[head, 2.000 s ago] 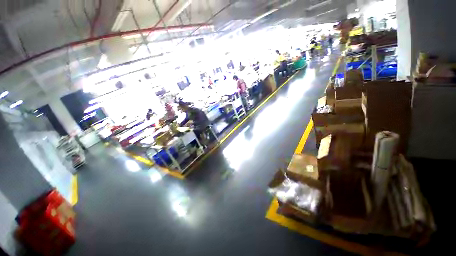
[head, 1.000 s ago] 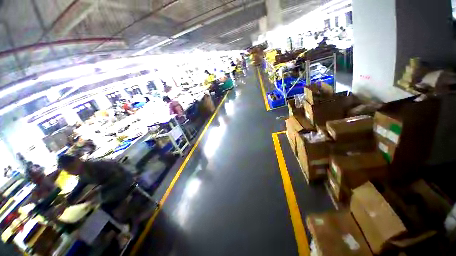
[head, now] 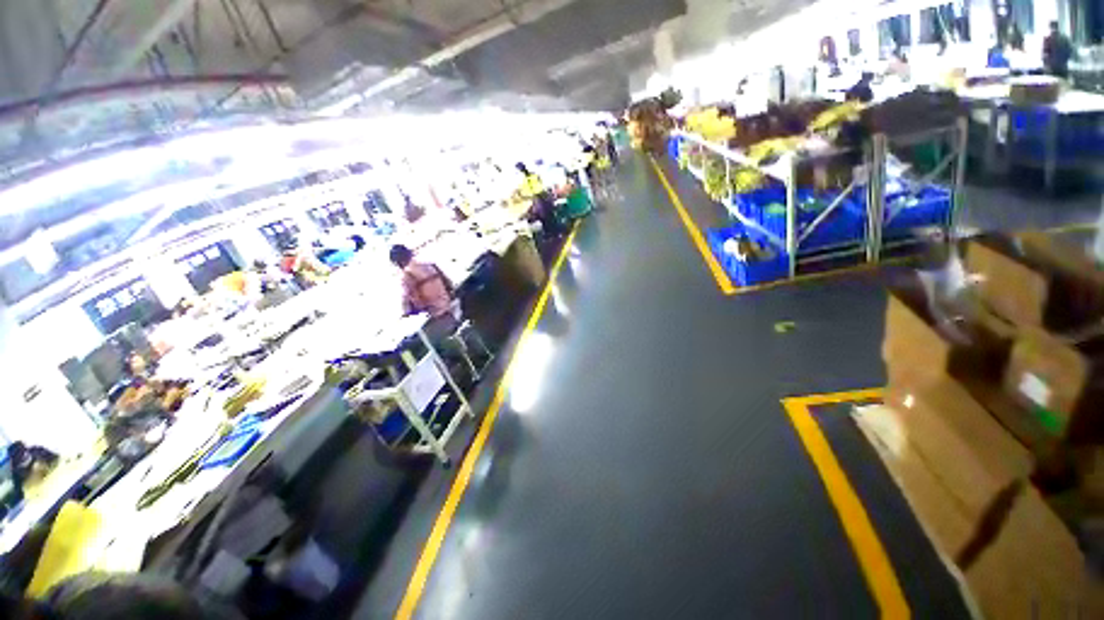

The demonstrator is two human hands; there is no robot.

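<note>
Neither of my hands is in the picture. What lies nearest in front of me is a dark grey factory aisle (head: 630, 460) between yellow floor lines. Brown cardboard boxes (head: 969, 442), some with open flaps, stand at the lower right inside a yellow-lined area. A long white work table (head: 194, 424) with panels and sheets on it runs along the left. A yellow panel (head: 67, 545) shows at the lower left edge. Small details are blurred.
A small white trolley (head: 418, 394) stands at the left line, near a seated person in a pink top (head: 426, 288). A metal rack (head: 793, 218) with blue bins (head: 751, 254) stands right of the aisle. More people and tables lie farther off.
I have moved forward along the aisle. The trolley, the seated person and the rack look nearer. The nearest boxes and the bent-over person at the left have slid back, mostly out of view.
</note>
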